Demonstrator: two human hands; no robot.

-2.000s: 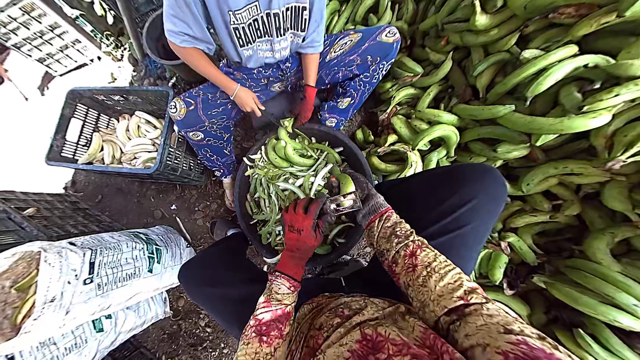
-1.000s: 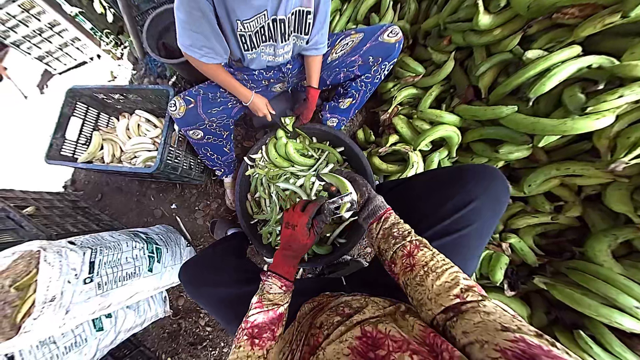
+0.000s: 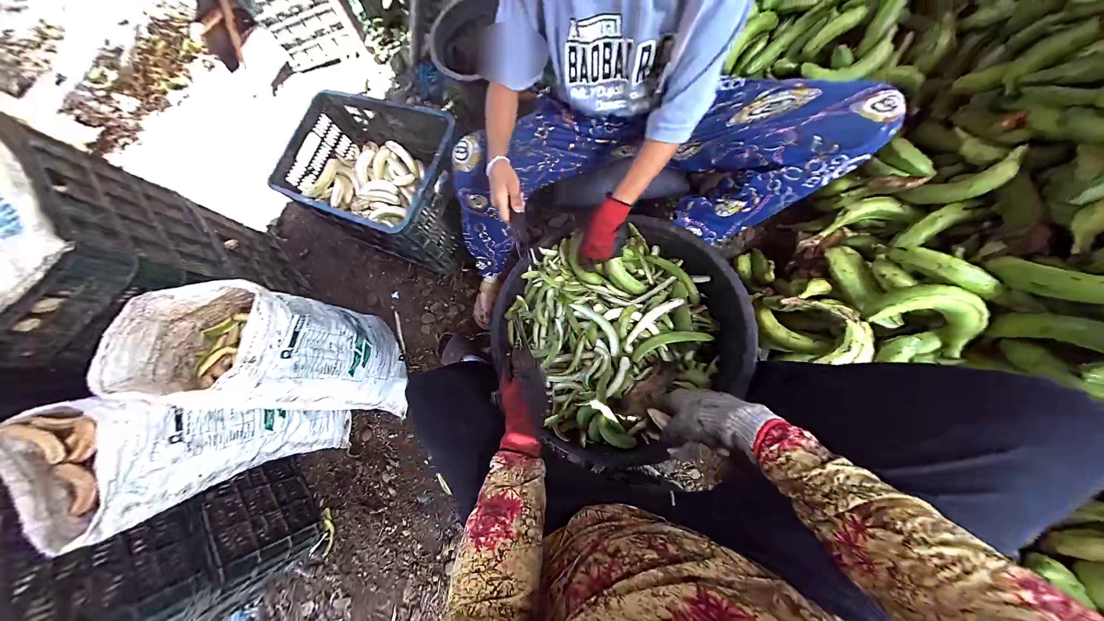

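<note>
A round black tub [image 3: 736, 345] between my legs holds a heap of green plantain peels [image 3: 604, 332] and several green plantains [image 3: 625, 278]. My left hand [image 3: 523, 397], in a red and dark glove, is at the tub's left rim; its fingers are blurred, and whether they grip the rim is unclear. At the lower right rim is my right hand [image 3: 703, 418] in a grey glove. A small pale thing shows by its fingertips, too unclear to name. The peeling tool seen in earlier frames cannot be made out.
Opposite me sits a person, with a red-gloved hand [image 3: 605, 228] in the tub and a bare hand [image 3: 506, 190] at its left. Green plantains [image 3: 949, 267] are piled right. At left are a crate [image 3: 435, 164] of peeled plantains, white sacks [image 3: 345, 345] and dark crates [image 3: 259, 517].
My hands have parted, the left to the tub's left rim, the right to its lower right. The plantain between them is no longer there. The other person's gloved hand has reached into the tub. The view has shifted left.
</note>
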